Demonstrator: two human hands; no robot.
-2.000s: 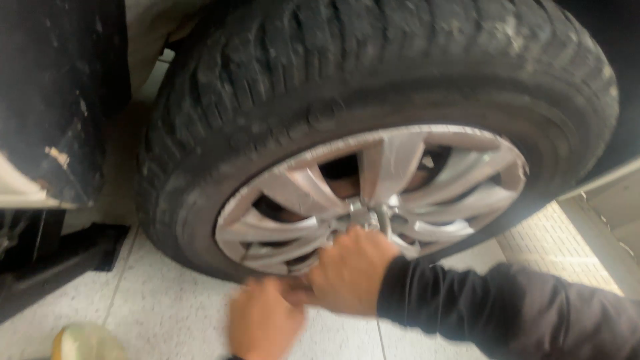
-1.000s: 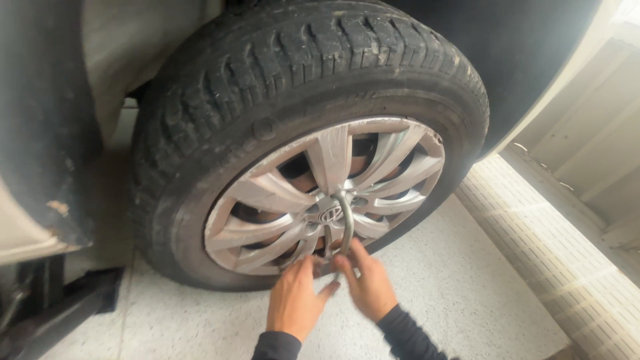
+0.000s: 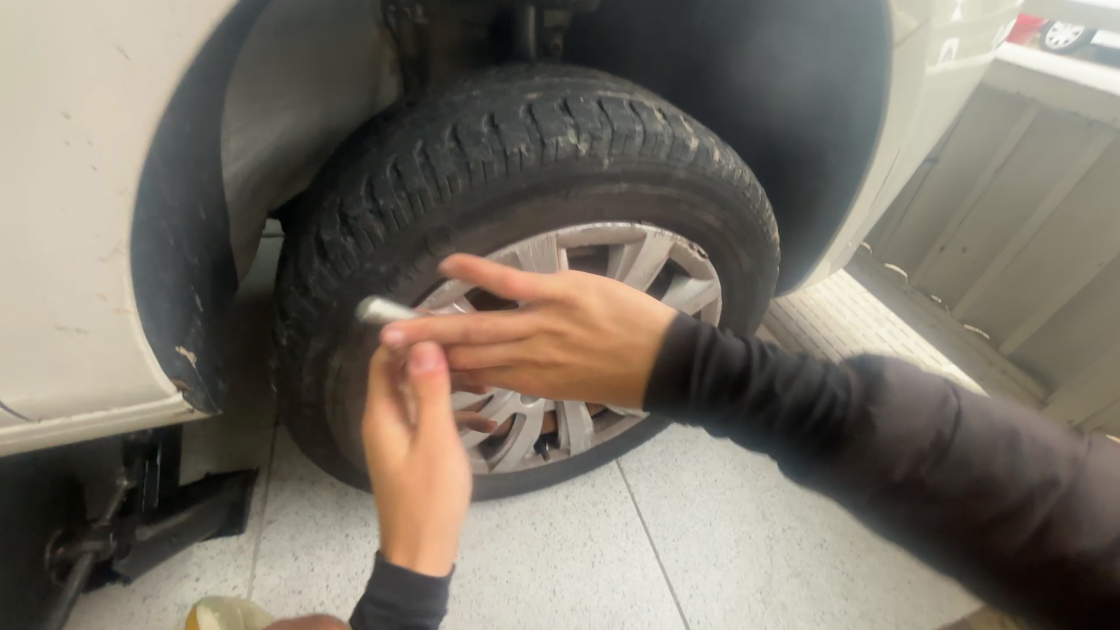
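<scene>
A metal bar, apparently a wheel wrench, shows its rounded end just above my fingertips, left of the wheel's middle. My left hand is raised from below, its fingers and thumb closed around the bar. My right hand reaches in from the right with straight fingers and a raised thumb. Its fingertips meet my left hand at the bar; whether it grips is hidden. Behind both hands is a silver multi-spoke wheel rim in a worn black tyre. My hands cover the hub and the bar's other end.
White car bodywork surrounds the dark wheel arch. A black jack-like metal device stands at lower left on the speckled tile floor. A perforated strip and ribbed metal panels lie at the right.
The curved bar was at the hub one second ago, with both hands below it. Now its end shows left of the hub, and my right forearm crosses the lower right. The view has shifted.
</scene>
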